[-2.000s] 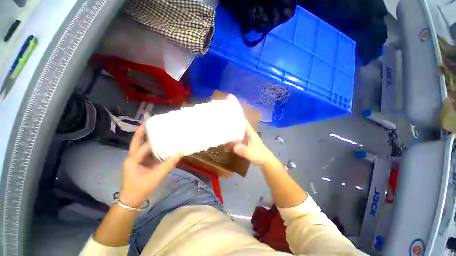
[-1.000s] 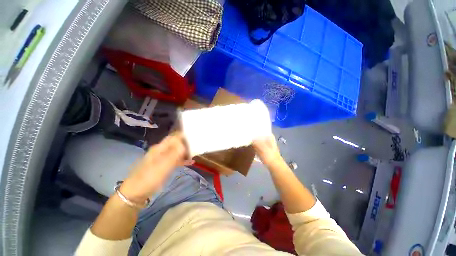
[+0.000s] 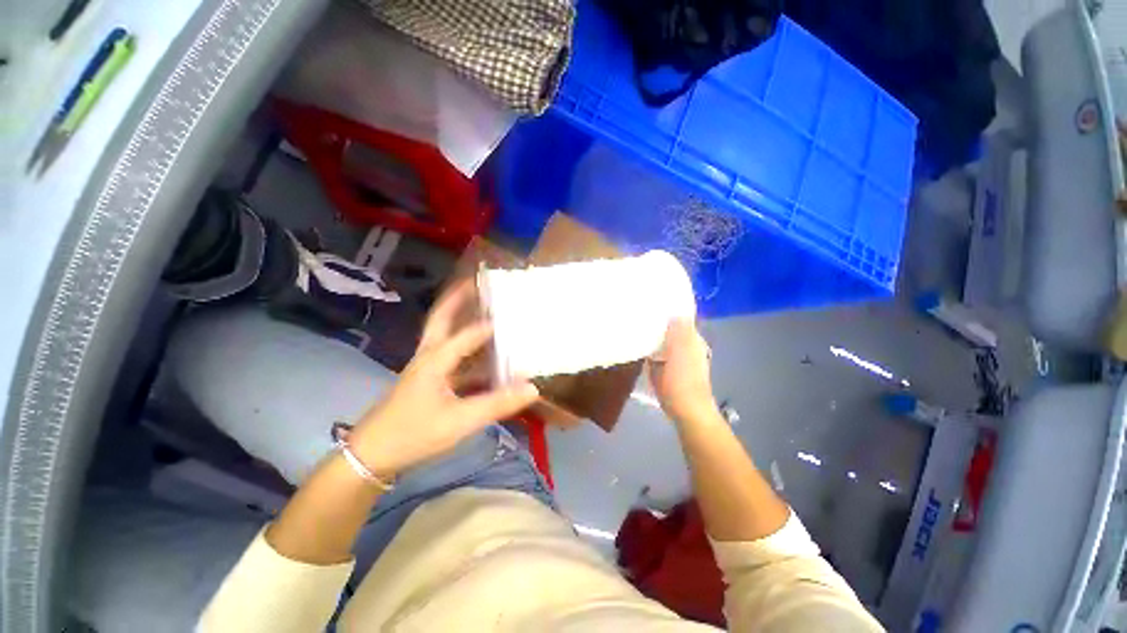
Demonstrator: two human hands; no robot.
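The white cord spool (image 3: 587, 315) lies almost level in front of me, above the lap and the open cardboard box (image 3: 606, 402), which it partly hides. My left hand (image 3: 451, 377) is at the spool's left end, fingers spread around its rim. My right hand (image 3: 680, 369) holds the spool's right end from below. The spool is overexposed, so single strands do not show. The inside of the box is mostly hidden.
A blue crate (image 3: 791, 155) stands beyond the box, with dark cloth on it. A red stool (image 3: 383, 173) and checked cloth (image 3: 488, 47) are at upper left. The ruler-marked table edge (image 3: 130, 186) runs down the left, with green-and-blue snips (image 3: 84, 105) on the table.
The spool has moved to the right in the picture and sits more level than two seconds ago. My left hand has shifted and spread around its left end. The view has moved slightly.
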